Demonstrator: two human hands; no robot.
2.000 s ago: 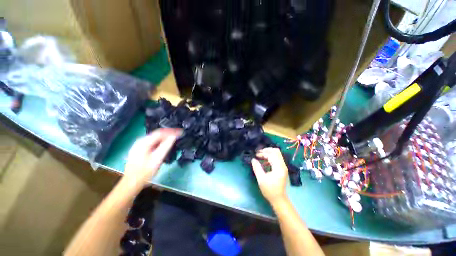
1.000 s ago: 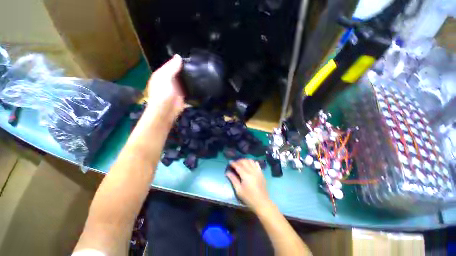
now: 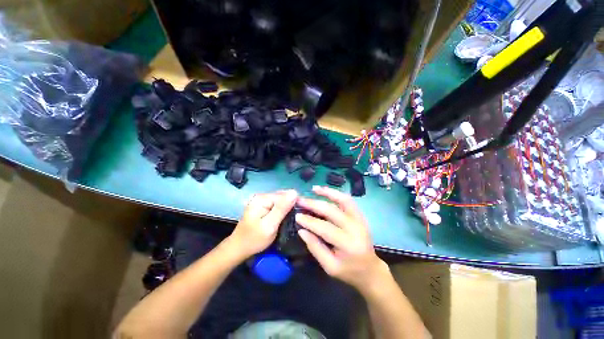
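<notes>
My left hand [image 3: 263, 222] and my right hand [image 3: 336, 233] meet over the bench's front edge, above my lap. Between them they hold a black housing [image 3: 289, 232], mostly hidden by my fingers. Whether a small black piece is also in my fingers cannot be told. A big heap of small black pieces [image 3: 242, 129] lies on the green bench [image 3: 199, 195] just beyond my hands. Behind it an open carton [image 3: 169, 69] tips toward me, full of black housings [image 3: 278, 40].
White wired components [image 3: 434, 192] lie tangled at centre-right. The screwdriver [image 3: 503, 63] and a thin rod [image 3: 422, 49] slant above them. Stacked blister trays [image 3: 530, 192] stand right, a plastic bag [image 3: 56, 99] left, a closed carton [image 3: 493, 298] below right.
My left hand has come back from the large carton with a black housing. My right hand has left the bench top beside the heap and joined it. The view has shifted.
</notes>
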